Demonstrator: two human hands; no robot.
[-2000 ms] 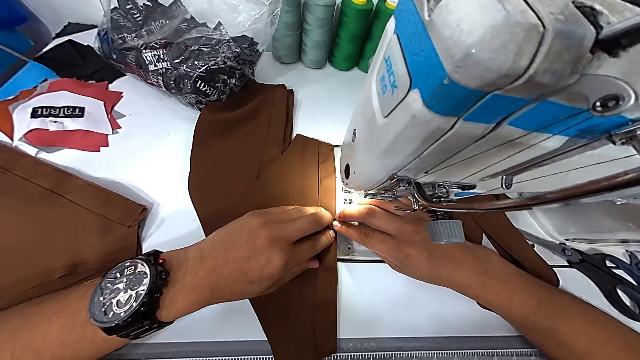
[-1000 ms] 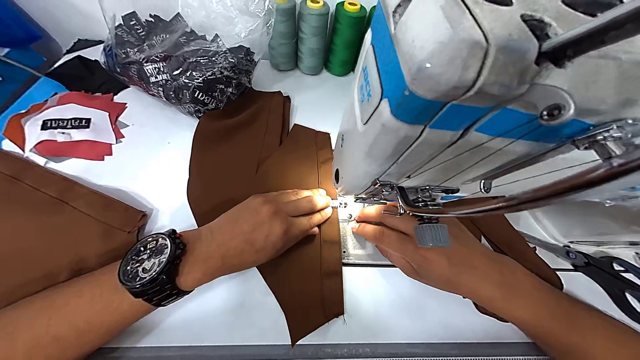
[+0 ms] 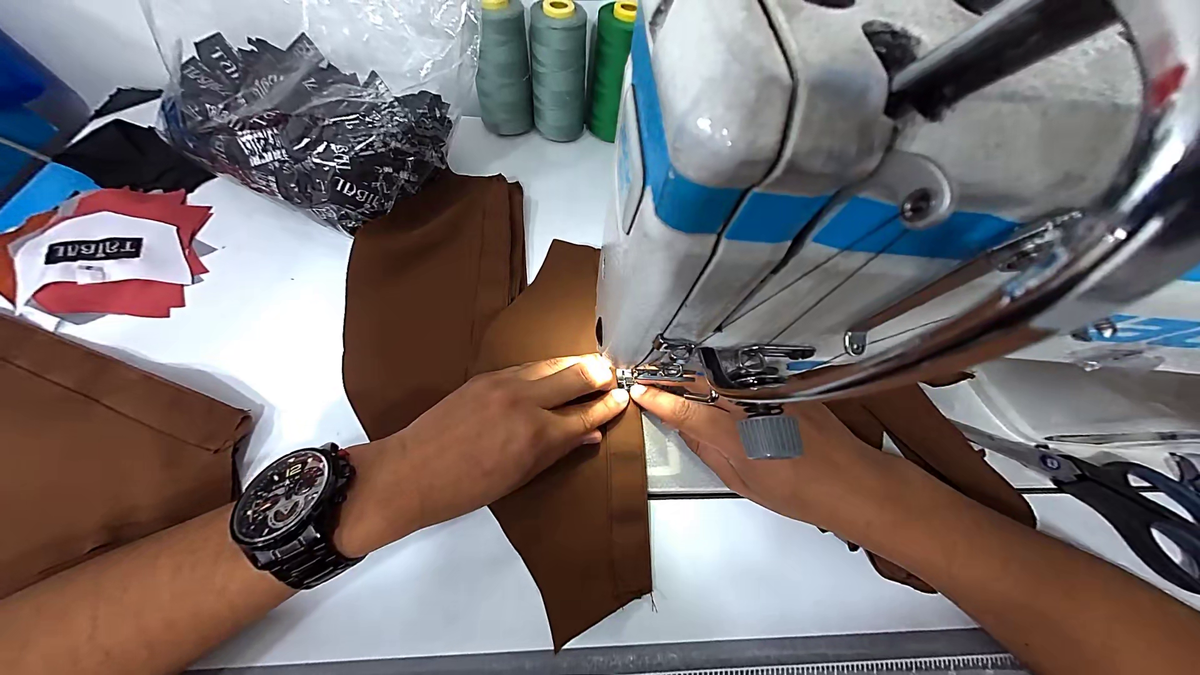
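Note:
A brown fabric piece point(image 3: 581, 525) with a seamed right edge lies under the presser foot point(image 3: 626, 378) of the sewing machine point(image 3: 741, 206). My left hand point(image 3: 497, 431) rests on this fabric, its fingertips pressed down just left of the foot. From the right, my right hand point(image 3: 778, 450) reaches under the machine head, its visible fingertip at the fabric's edge beside the foot; its other fingers are partly hidden by the machine. Another brown fabric piece point(image 3: 412, 319) lies beneath and behind the first. A light shines on the needle area; the needle itself is hard to make out.
Brown fabric point(image 3: 112, 450) lies at left, with more brown fabric point(image 3: 947, 450) behind my right forearm. Black-handled scissors point(image 3: 1116, 497) are at right. A plastic bag of black labels point(image 3: 309, 131), thread cones point(image 3: 560, 75) and red and white fabric pieces point(image 3: 112, 253) stand or lie farther back.
The brown piece's lower end, beyond the bottom ruler strip two seconds ago, now lies above it. My left fingers remain beside the foot. The view has shifted somewhat.

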